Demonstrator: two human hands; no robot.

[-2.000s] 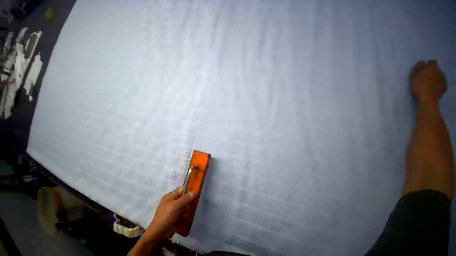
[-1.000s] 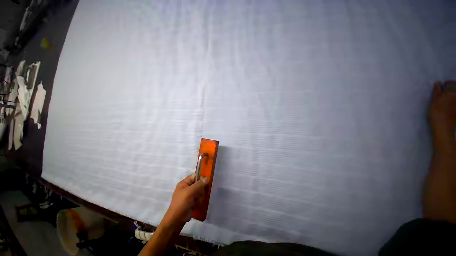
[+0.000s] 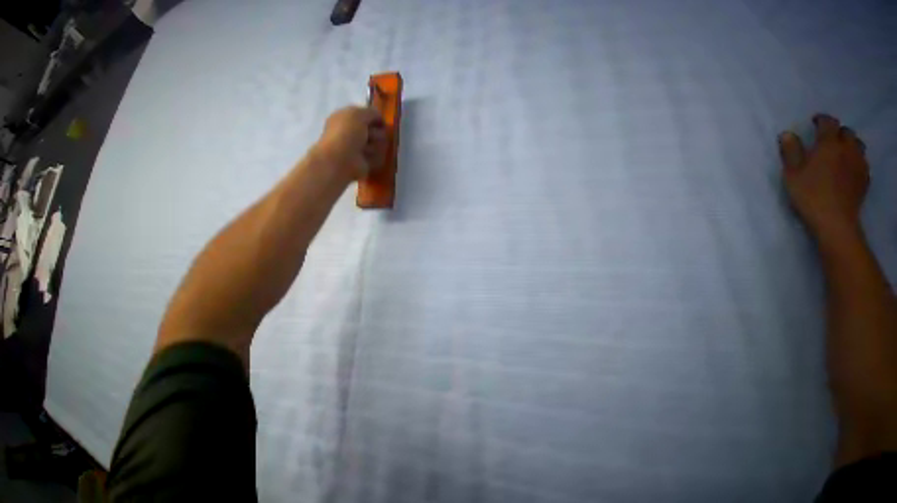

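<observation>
A wide pale blue-white fabric ply (image 3: 570, 295) covers the table. My left hand (image 3: 354, 142) is shut on the handle of an orange fabric weight (image 3: 382, 182), which is on or just above the cloth in the upper left middle, with a shadow at its right. My right hand (image 3: 828, 172) is on the cloth at the far right, fingers apart and holding nothing. A crease runs down the cloth below the weight.
A small dark object (image 3: 344, 11) is on the cloth at the top edge, perhaps another weight. White scraps (image 3: 47, 255) and a small yellow spot (image 3: 77, 128) are on the dark surface at the left. The cloth's corner is at the lower left.
My left hand has moved the orange weight away from the near edge, far up the cloth. My right hand has shifted and now shows with spread fingers. The dark object has come into view.
</observation>
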